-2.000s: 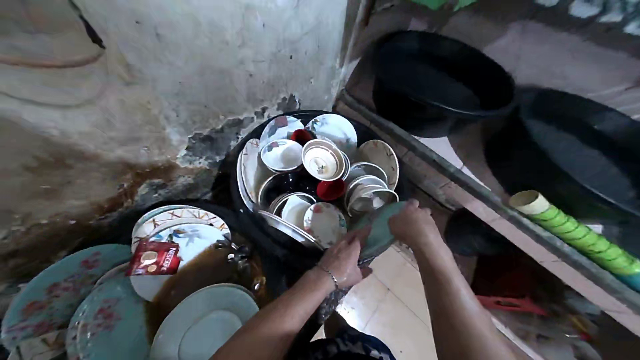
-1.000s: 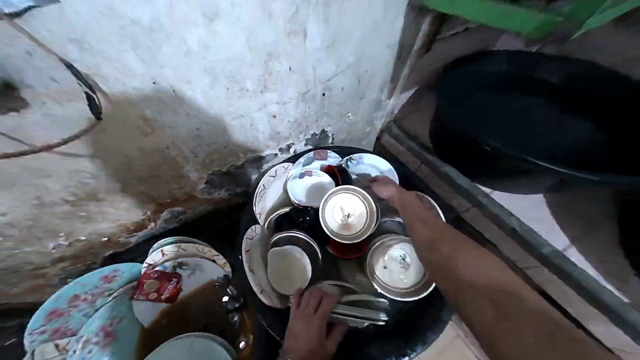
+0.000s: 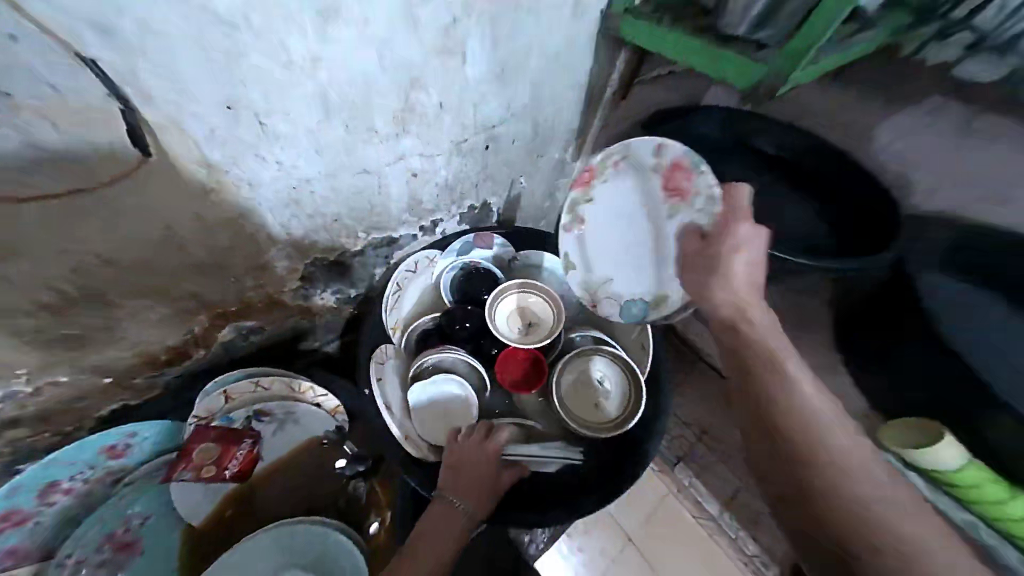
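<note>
My right hand (image 3: 724, 256) grips the right rim of a white plate with a floral border (image 3: 632, 232), raised above the right back of a round black tub (image 3: 576, 504). My left hand (image 3: 480, 464) rests at the tub's near side, fingers at a white bowl (image 3: 442, 408) and the edges of stacked plates (image 3: 544, 454); whether it grips them I cannot tell. The tub is full of dishes: a small metal-rimmed bowl (image 3: 524, 314), a larger round bowl (image 3: 598, 390), a red cup (image 3: 522, 370), dark cups (image 3: 474, 284) and patterned plates (image 3: 392, 396) along the left side.
At lower left, floral turquoise plates (image 3: 96, 456), a red packet (image 3: 214, 454) and a pale bowl (image 3: 288, 552) lie by brown water (image 3: 264, 496). A stained wall (image 3: 384, 120) rises behind. Black basins (image 3: 768, 176) and a green-wrapped roll (image 3: 960, 480) are at right, below a green frame (image 3: 688, 48).
My right hand, over the back of the tub a second ago, now holds a floral plate up to the right. My left hand remains at the tub's near side.
</note>
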